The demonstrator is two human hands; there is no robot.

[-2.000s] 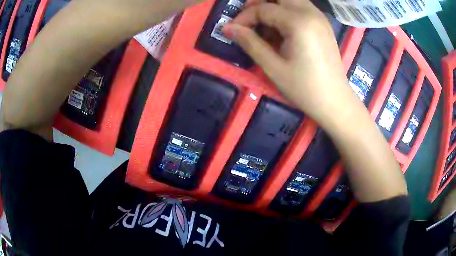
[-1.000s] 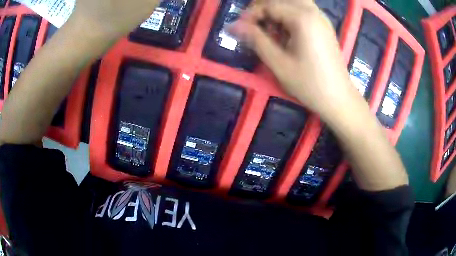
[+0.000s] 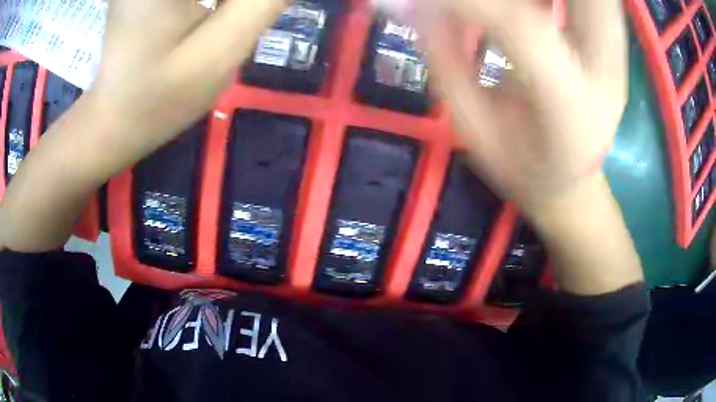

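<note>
A red-orange tray [image 3: 330, 118] holds black phones in two rows, open backs up. A near-row phone [image 3: 263, 165] shows blue and silver circuitry. A far-row phone [image 3: 290, 78] bears a white label [image 3: 271, 49]; other far-row phones show whitish patches, partly behind my right hand. My left hand [image 3: 169, 51] is over the tray's far left, fingertips cut off by the top edge, so its grip is hidden. A printed label sheet [image 3: 51, 35] lies beside its wrist. My right hand [image 3: 534, 102] is blurred above the far right, fingers spread; any label at its fingertips cannot be made out.
Another red tray with phones [image 3: 677, 94] stands at the right, across a strip of green bench top [image 3: 640, 188]. More phones in a red tray [image 3: 17, 118] show at the far left. Part of a person's dark sleeve [image 3: 679, 334] is at the lower right edge.
The tray has shifted left under my hands. The label sheet has moved from the upper right to the upper left. My right hand has lifted off the far-row phone and spread its fingers.
</note>
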